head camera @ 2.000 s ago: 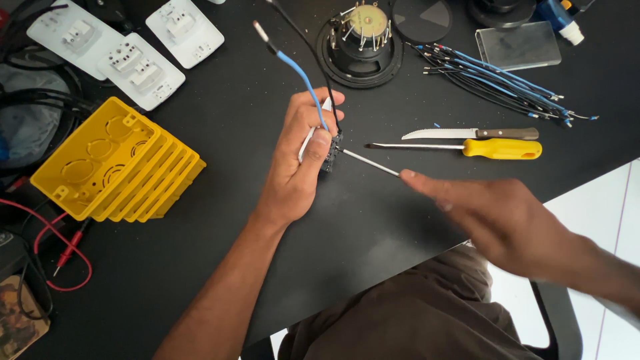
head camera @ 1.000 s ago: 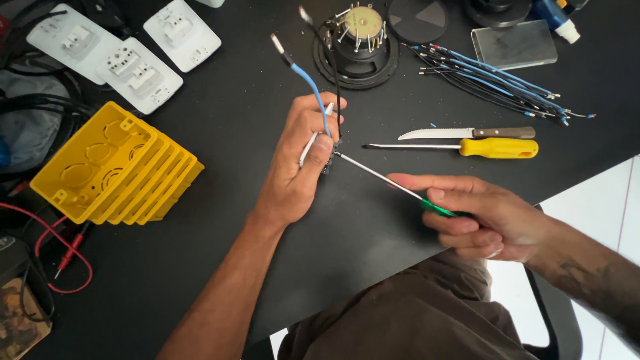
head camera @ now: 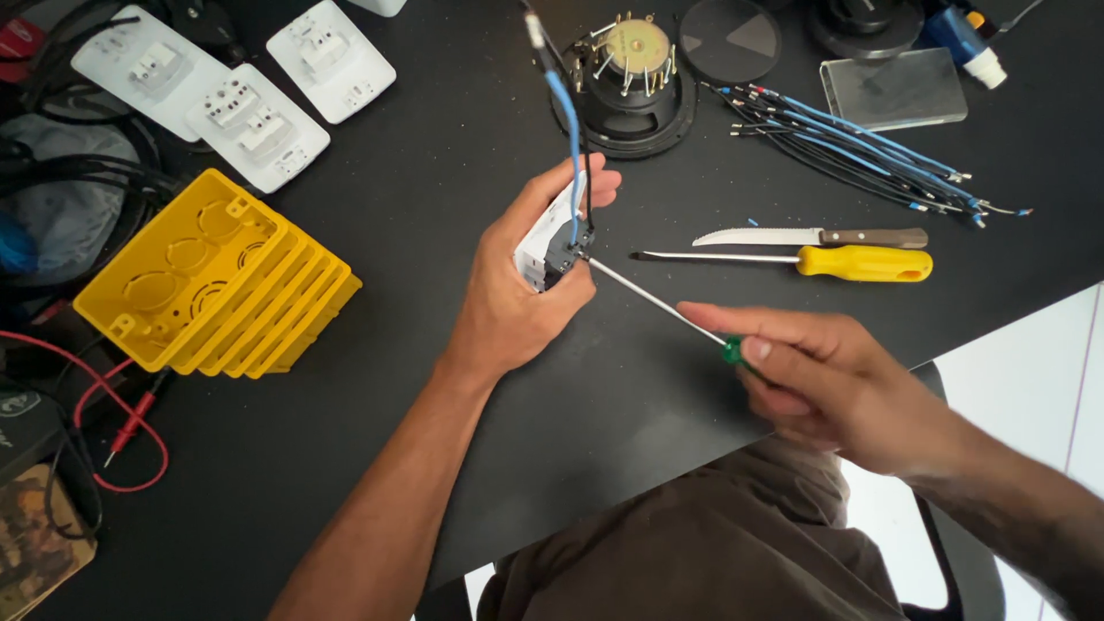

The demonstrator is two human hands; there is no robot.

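My left hand (head camera: pixel 517 267) grips a white and dark grey electrical socket module (head camera: pixel 552 237) at mid-view. A blue wire (head camera: pixel 572 129) and a black wire (head camera: pixel 588 172) rise from the module. My right hand (head camera: pixel 811 371) holds a screwdriver (head camera: pixel 655 302) by its green handle, most of which the fingers hide. The screwdriver's steel shaft slants up to the left, and its tip meets the module's dark side where the wires enter. Whether the tip sits in a screw cannot be told.
Stacked yellow electrical boxes (head camera: pixel 185 285) and white socket plates (head camera: pixel 259 129) lie left. To the right are a serrated knife (head camera: pixel 871 238), a yellow-handled screwdriver (head camera: pixel 862 264) and bundled blue and black wires (head camera: pixel 854 155). A loudspeaker (head camera: pixel 638 95) with screws stands behind. A red test probe (head camera: pixel 134 423) lies lower left.
My left hand has turned the module, so more of its white face shows and the wires stand more upright. The screwdriver stays in my right hand, whose fingers have shifted about the handle.
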